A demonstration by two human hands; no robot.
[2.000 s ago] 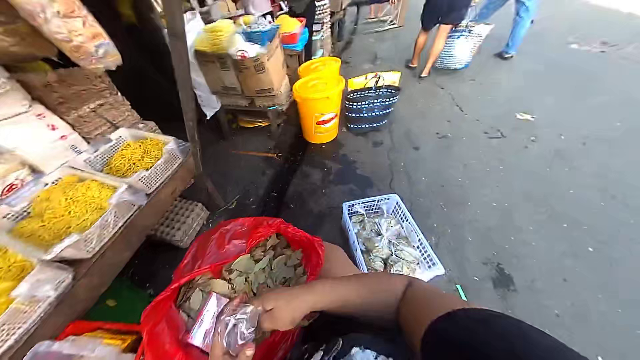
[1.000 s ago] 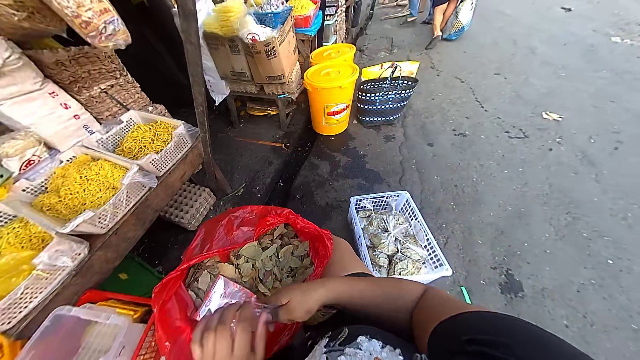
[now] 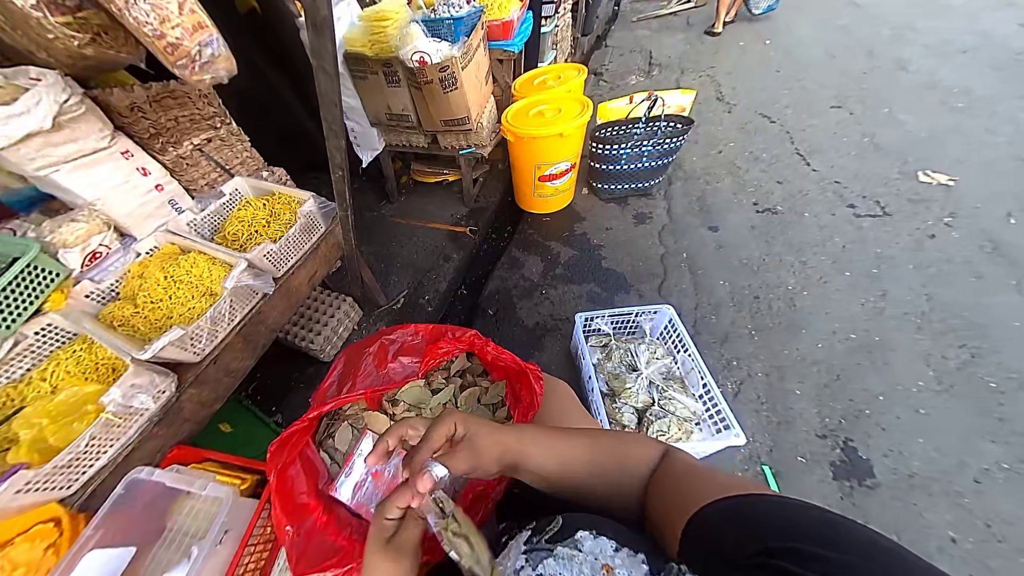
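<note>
Over a red plastic bag of dried leaves, my two hands meet. My left hand grips the neck of a small clear plastic bag with leaves, which hangs tilted below the fingers. My right hand reaches in from the right, its fingers at the same bag's top. A clear plastic packet with a pink and white part lies against the hands; which hand holds it, I cannot tell. A white plastic basket with knotted clear bags of leaves stands on the ground to the right.
Baskets of yellow noodles line a wooden table at left, beside a wooden post. A lidded clear box is at lower left. Farther off stand yellow buckets, a woven bag and cardboard boxes.
My hands have come together, and a small bag with leaves now shows below my left hand. The person at the top has moved farther away.
</note>
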